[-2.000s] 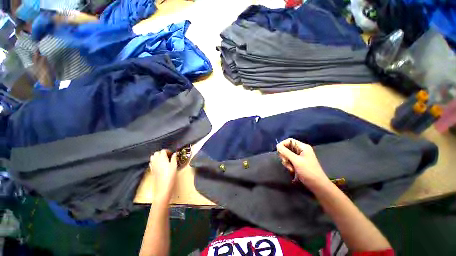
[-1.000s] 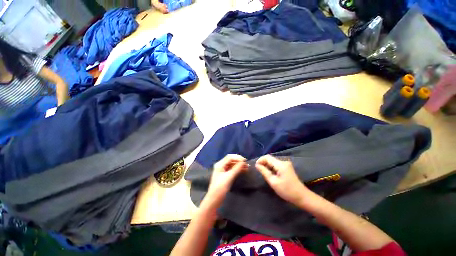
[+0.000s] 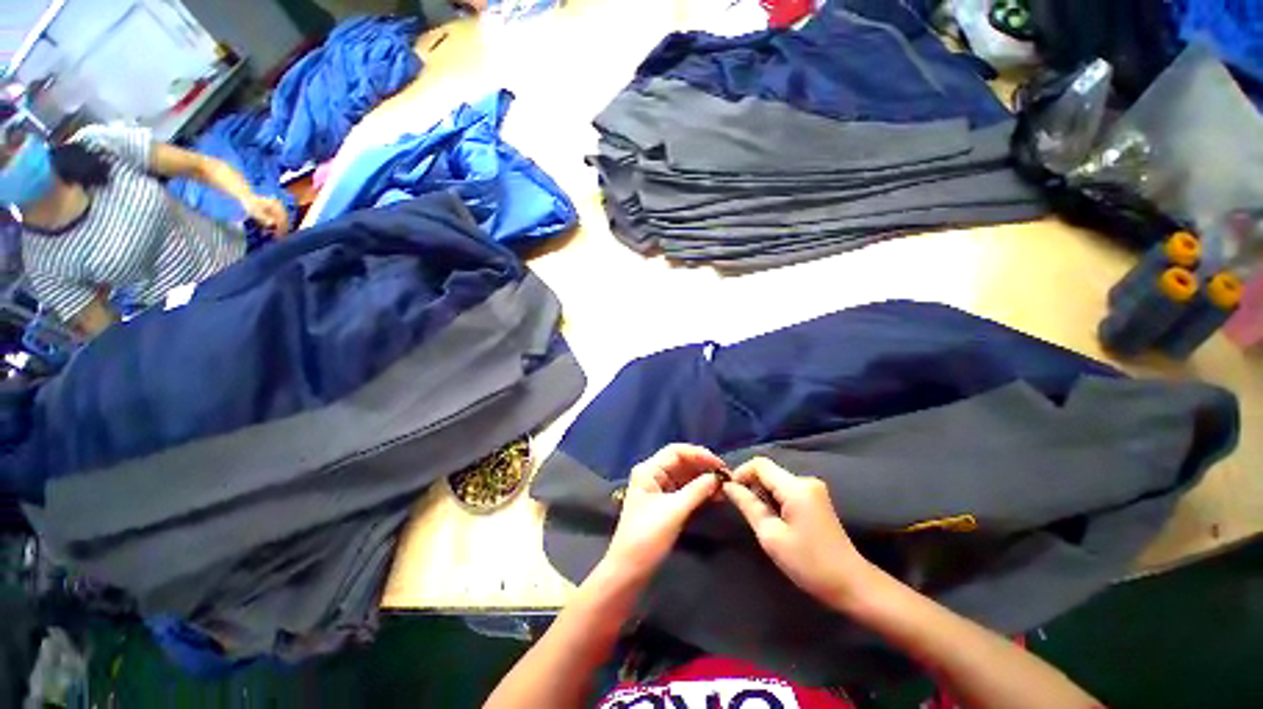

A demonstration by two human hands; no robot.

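Observation:
A grey garment with navy lining (image 3: 887,471) lies spread in front of me on the pale table. My left hand (image 3: 670,496) and my right hand (image 3: 792,515) meet fingertip to fingertip over its grey edge. A tiny dark thing shows between the fingertips, too small to tell. A small brass-coloured bit shows beside my left hand at the edge. A yellow-orange mark (image 3: 942,524) is on the grey cloth, right of my hands. A round dish of gold-coloured bits (image 3: 492,474) stands left of the garment.
A tall navy and grey garment pile (image 3: 298,374) lies left, a layered pile (image 3: 817,173) at the back. Thread cones (image 3: 1172,298) and plastic bags (image 3: 1101,153) are at right. Bright blue garments (image 3: 450,173) lie behind the left pile. A person in a striped shirt (image 3: 132,236) is at far left.
My left hand has moved from the dish to the garment edge, beside my right hand. Both hands' fingertips are now closer together than a second ago. The person at left has shifted into fuller view.

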